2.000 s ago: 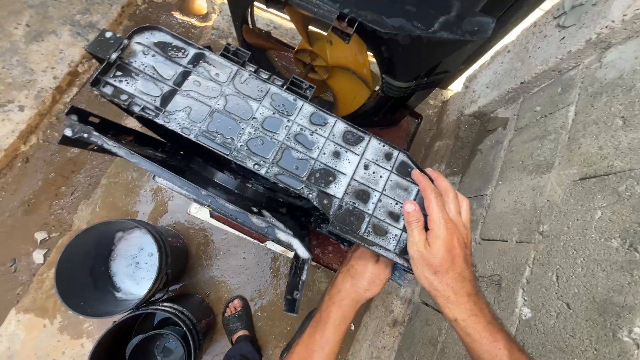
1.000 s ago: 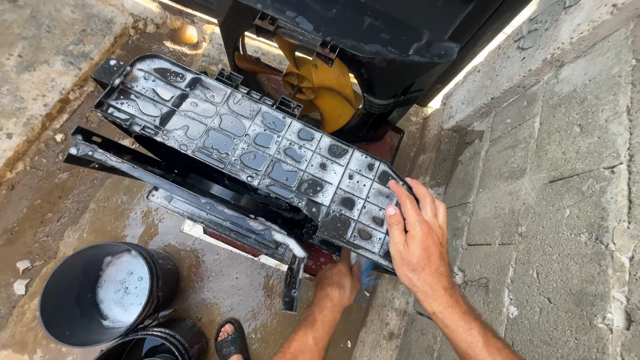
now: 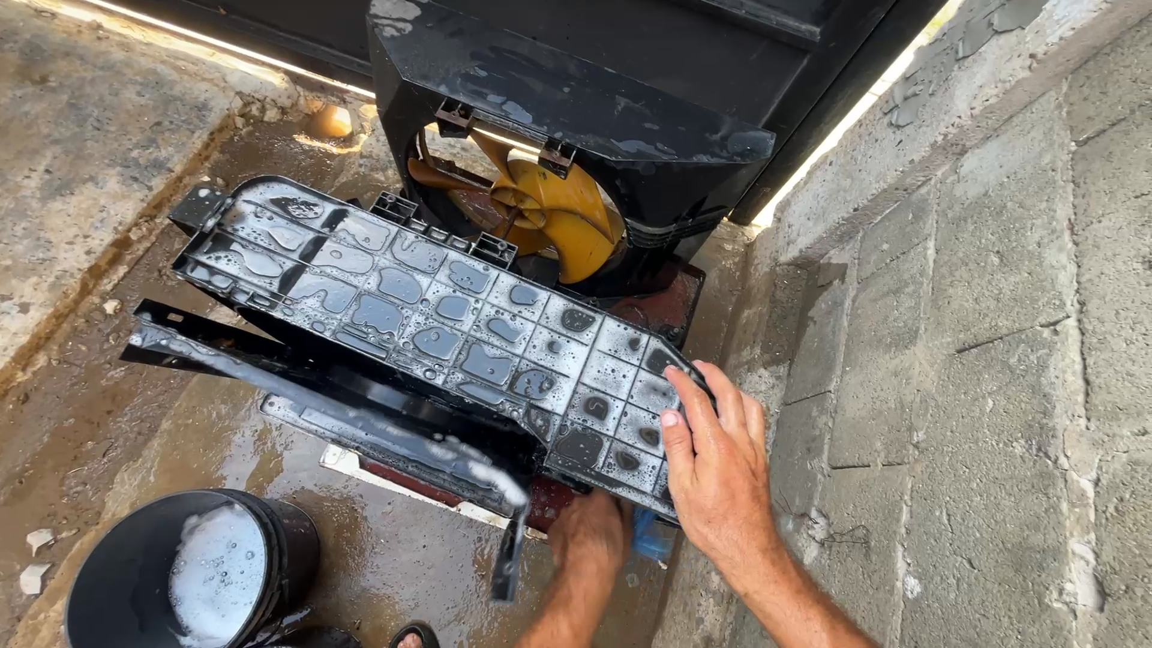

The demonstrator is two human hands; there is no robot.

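A wet black plastic panel [image 3: 486, 333] with a ribbed grid, covered in soapy water, lies tilted across the middle. My right hand [image 3: 720, 459] grips its right end, thumb and forefinger on top and other fingers over the edge. My left hand [image 3: 589, 531] reaches under the same end; its fingers are hidden, so what it holds cannot be seen. A bit of blue material [image 3: 652, 535] shows beside it. Below the panel lies a long black part [image 3: 351, 396] with foam along its edge. Behind the panel stands a black housing [image 3: 576, 108] with a yellow fan [image 3: 549, 211].
A black bucket [image 3: 292, 549] of foamy water stands at the lower left, with another dark container partly in view below. A concrete block wall [image 3: 981, 360] rises on the right. A sandaled foot [image 3: 414, 636] is at the bottom edge. The floor [image 3: 360, 522] is wet.
Both hands stay at the panel's right end, the left one still under it. The view has shifted, showing more of the black housing and less of the lower container.
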